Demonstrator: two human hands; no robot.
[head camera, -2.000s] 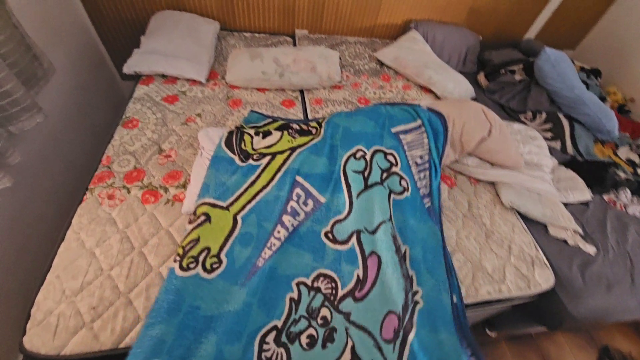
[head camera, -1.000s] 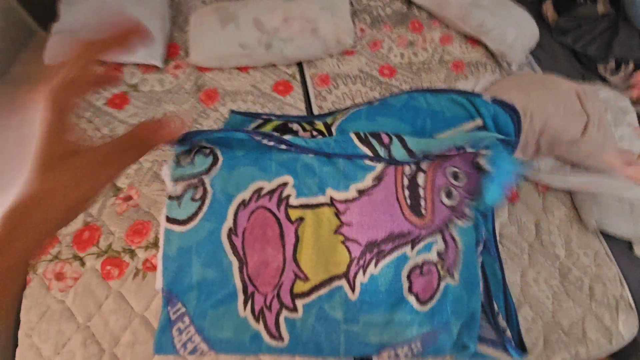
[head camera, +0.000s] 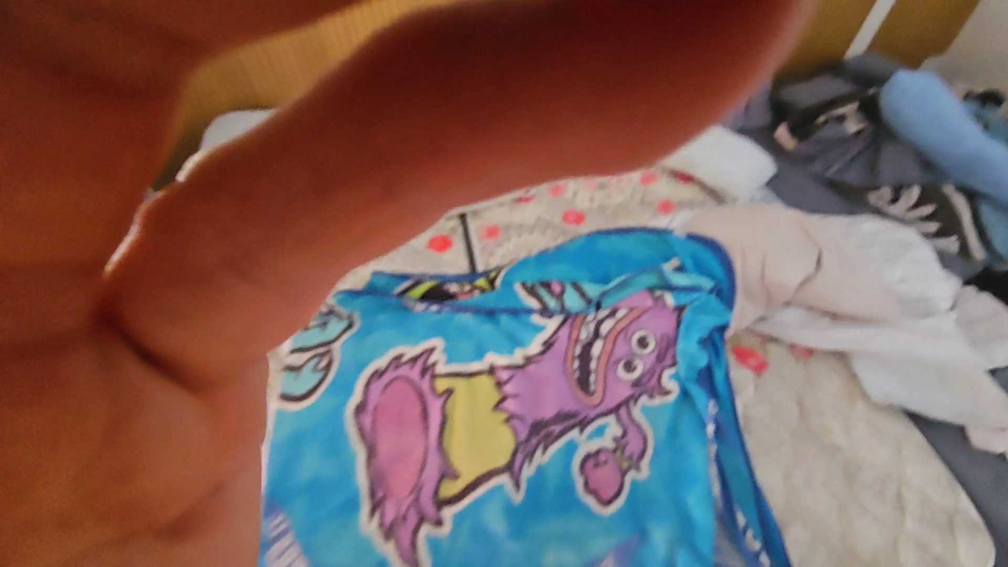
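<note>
My left hand fills the left and upper part of the view, very near the camera and blurred. Its palm side shows, with one digit stretched toward the upper right, apart from the rest; nothing is seen in it. Beyond it lies a blue fleece blanket with cartoon monsters, folded over on itself, a purple furry monster on top. The hand covers the blanket's left side from view, and I cannot tell any contact. Bunched fabric shows at the blanket's upper right corner. My right hand is out of view.
The blanket rests on a floral quilted mattress. Beige and white bedding lies crumpled against its right side. A white pillow and a pile of dark clothes with a blue roll are farther back.
The blanket, spread out two seconds ago, is now folded over, as it was one second ago. My left hand has come from the left edge to close before the camera.
</note>
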